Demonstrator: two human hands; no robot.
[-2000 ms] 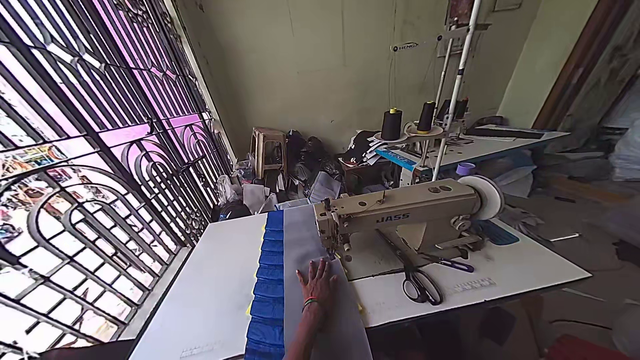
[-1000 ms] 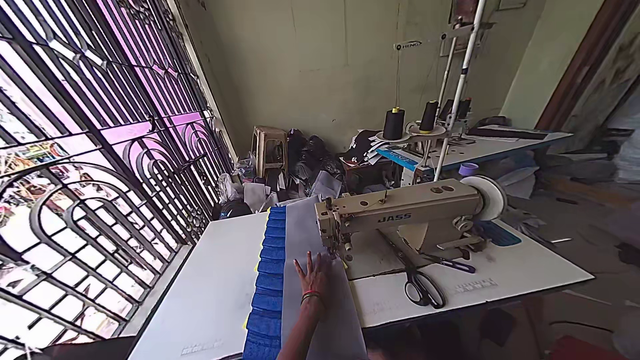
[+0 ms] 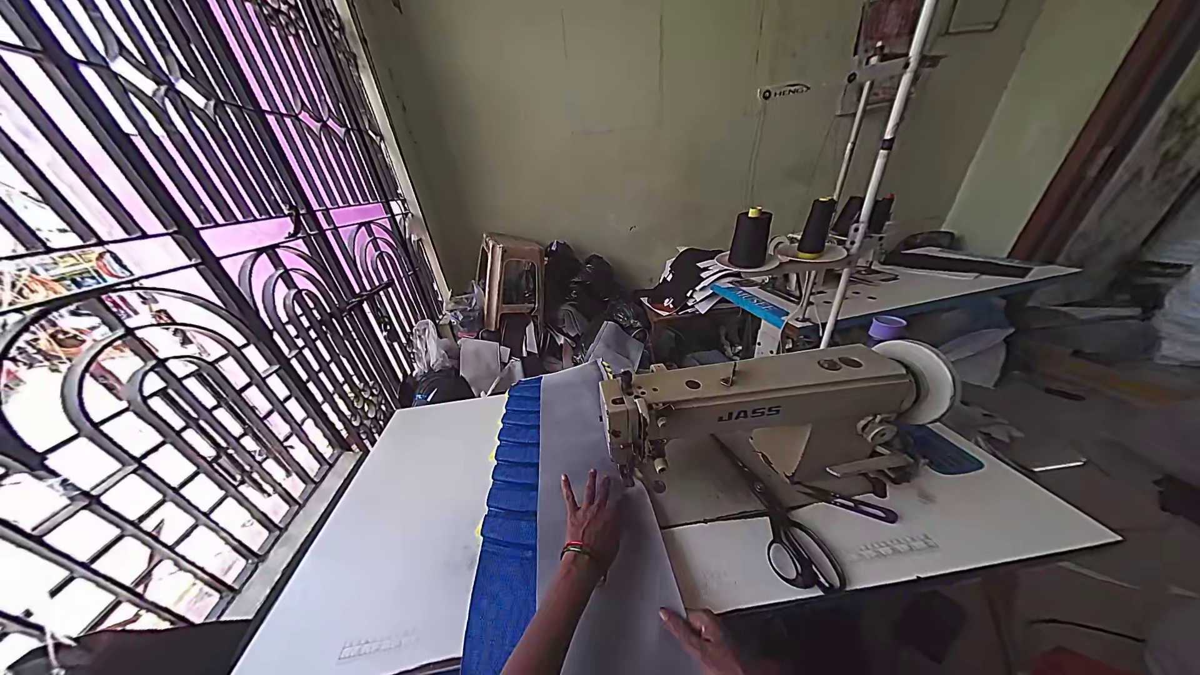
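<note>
A long strip of grey sheet material runs beneath the needle end of a JASS sewing machine. Pleated blue fabric with bits of yellow along its outer edge lies against the strip's left side. My left hand, a red and dark band at its wrist, rests flat on the grey strip just in front of the presser foot, fingers spread. Low in the view, my right hand has the strip's right edge between thumb and fingers; part of this hand is cut off by the frame.
Large black-handled scissors and smaller snips lie on the white table, right of my hands. Black thread cones stand on a stand behind the machine. A metal grille borders the left side. A plastic stool stands behind.
My right hand has come into clear view at the strip's right edge. My left hand stays on the grey strip near the needle area. The scissors have not moved.
</note>
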